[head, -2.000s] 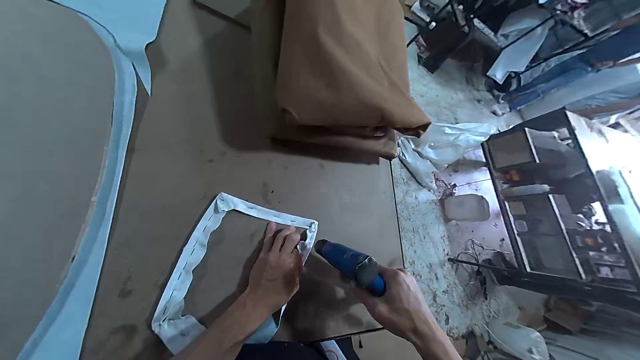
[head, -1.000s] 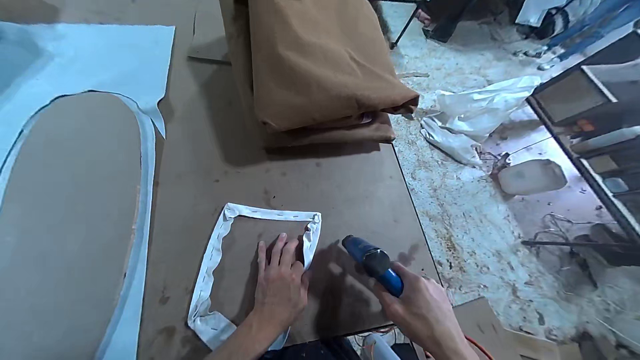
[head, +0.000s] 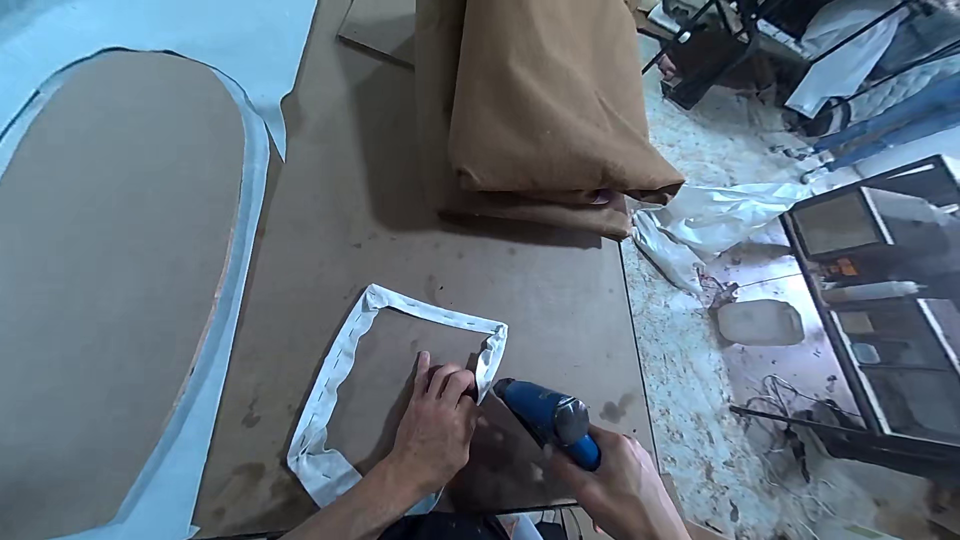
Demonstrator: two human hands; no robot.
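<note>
A small panel (head: 397, 352) lies on the work table near its front edge, with white fabric (head: 330, 375) folded over its rim and fixed by a row of staples. My left hand (head: 439, 427) presses on the panel's right part, its curled fingers at the folded fabric strip. My right hand (head: 619, 480) grips a blue staple gun (head: 544, 412), whose nose is beside the strip at the right edge, just right of my left fingers. Whether the nose touches the strip, I cannot tell.
Folded brown fabric (head: 555, 97) is stacked at the table's far right edge. A large round-ended panel (head: 127, 262) on pale blue-white fabric (head: 187, 30) lies at left. Beyond the table are a plastic sheet (head: 720, 217), a plastic container (head: 760, 322) and a dark-framed shelf unit (head: 832, 360) on the floor.
The staple gun has come back to the strip's right edge after standing off it a second ago. My left fingers, spread flat on the panel then, are now curled at the strip.
</note>
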